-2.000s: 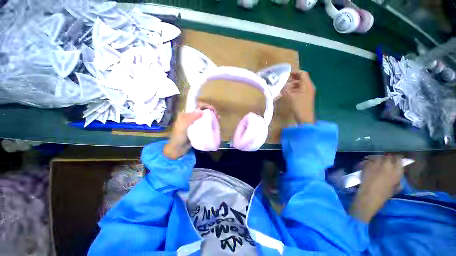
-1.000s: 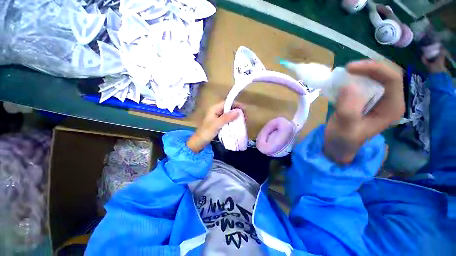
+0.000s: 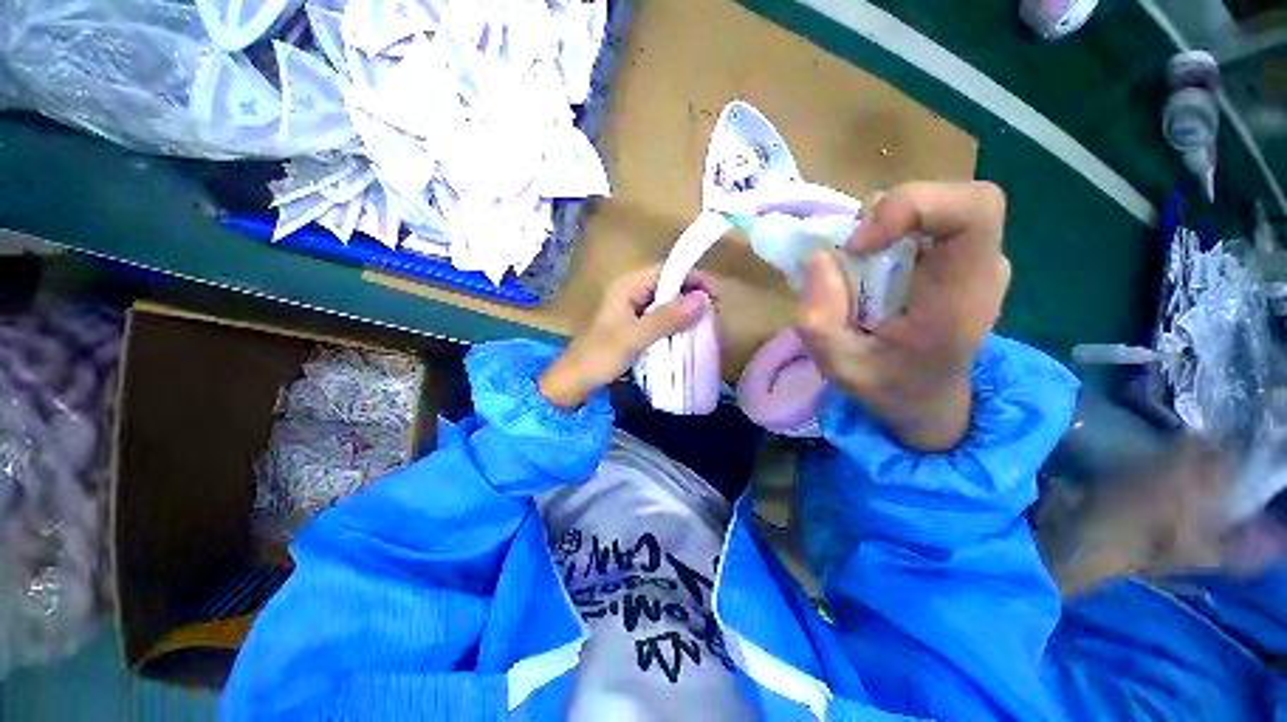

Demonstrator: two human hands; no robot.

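Note:
White and pink cat-ear headphones (image 3: pixel 682 356) are held over the brown cardboard sheet (image 3: pixel 663 85), ears pointing away from me. My left hand (image 3: pixel 621 336) grips the left ear cup. My right hand (image 3: pixel 917 303) holds a white glue bottle (image 3: pixel 882 282) tilted, its greenish tip at the headband near the base of the left ear. The left ear (image 3: pixel 745 158) shows a patterned inside. The bottle and my right hand hide the right ear and part of the band. The right cup (image 3: pixel 783 384) hangs beside my right hand.
White ear covers (image 3: pixel 452 127) lie heaped in a blue-edged tray, with a clear bag (image 3: pixel 127 85) at the left. An open carton (image 3: pixel 198 466) stands below the bench. Another person's blurred hand (image 3: pixel 1150 508) and more white pieces (image 3: pixel 1221 325) are at the right.
My right hand has picked up the glue bottle and brought it left to the headband. My left hand still holds the left cup. The view has shifted, moving the cover heap slightly.

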